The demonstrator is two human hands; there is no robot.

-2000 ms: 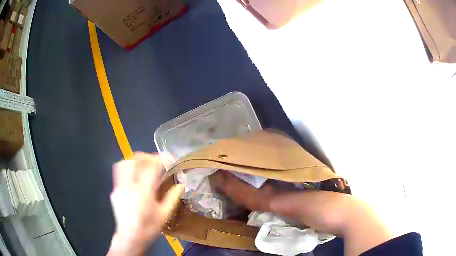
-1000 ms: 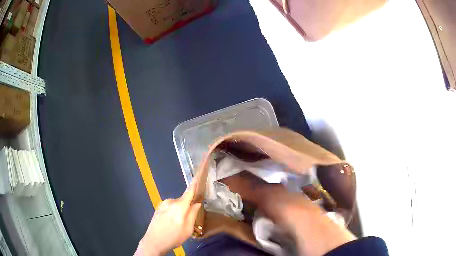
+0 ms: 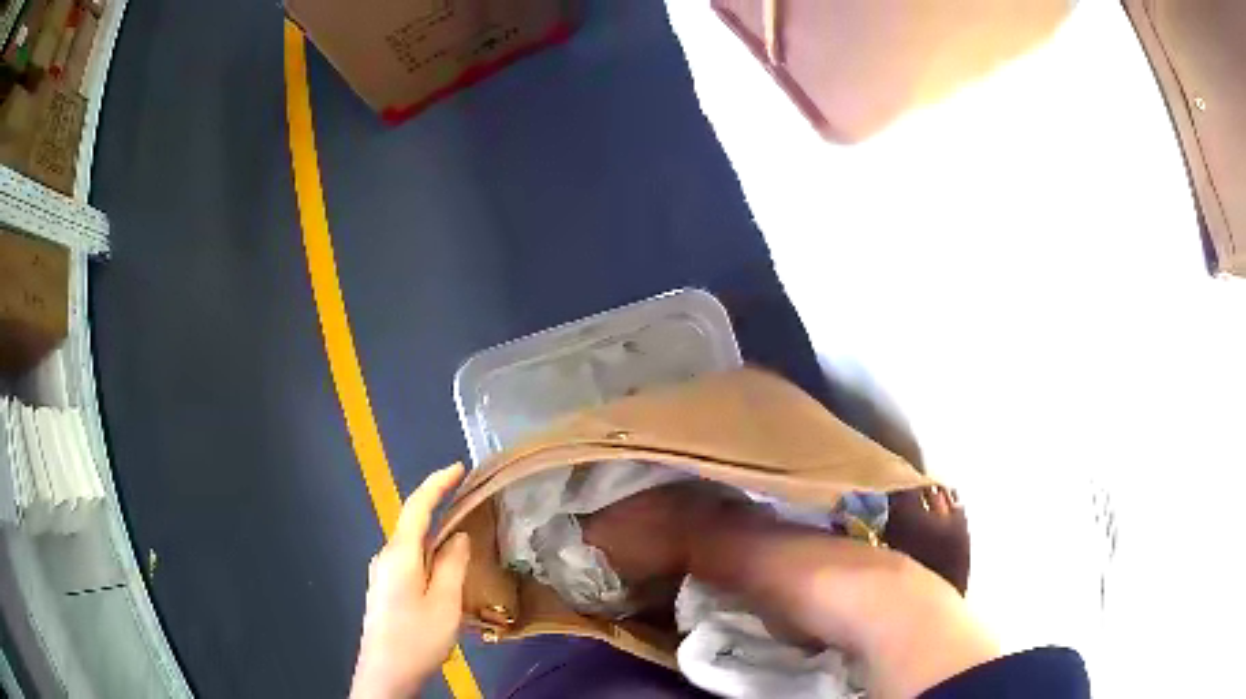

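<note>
A brown handbag (image 3: 724, 423) is held open at the bottom centre, its mouth facing me. Crumpled white tissue paper (image 3: 554, 546) shows inside at the left, and a white wad (image 3: 765, 662) lies at the near rim. My left hand (image 3: 417, 587) grips the bag's left corner between thumb and fingers, near small gold rings. My right hand (image 3: 635, 539) is deep inside the bag, blurred and shadowed; its fingers are hidden, so I cannot tell whether it holds paper.
A clear plastic bin (image 3: 594, 362) sits on the dark floor beyond the bag. A white-covered table (image 3: 1011, 355) is on the right, with brown bags (image 3: 875, 55) at its far side. A cardboard carton (image 3: 437, 48) stands at the top, left of the table. Shelving (image 3: 55, 205) and a yellow floor line are left.
The bag's far side has swung down from its raised, twisted position one second ago. My left hand has shifted left with the corner. My right hand stays inside.
</note>
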